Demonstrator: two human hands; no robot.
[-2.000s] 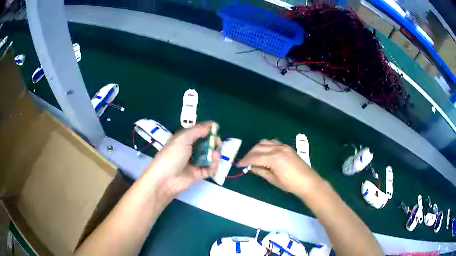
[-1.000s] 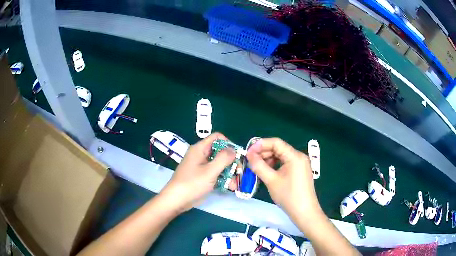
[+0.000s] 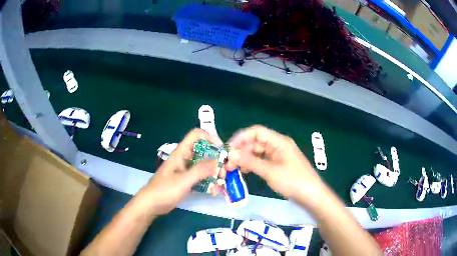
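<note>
My left hand (image 3: 183, 165) holds green circuit boards (image 3: 204, 149) with pale components, the thumb lying across them. My right hand (image 3: 263, 152) has its fingertips together at the right edge of the boards, by a small white connector (image 3: 223, 156). The exact grip of the fingertips is blurred. A white housing half with a blue block (image 3: 235, 187) inside hangs just below the fingers of both hands, over the pale rail. A narrow white cover (image 3: 206, 116) lies on the belt behind my left hand.
The dark green belt (image 3: 160, 85) carries white housings (image 3: 115, 131) with wires and a cover (image 3: 318, 151). More housings (image 3: 213, 241) lie nearest me. An open carton (image 3: 50, 192) stands left, pink-red bubble wrap (image 3: 413, 239) right. A blue basket (image 3: 215, 25) and tangled wire harnesses (image 3: 310, 37) are behind.
Since two seconds ago, my right hand has come to the boards in my left hand, and the housing has risen between them. Over the last second both hands stay together at the boards.
</note>
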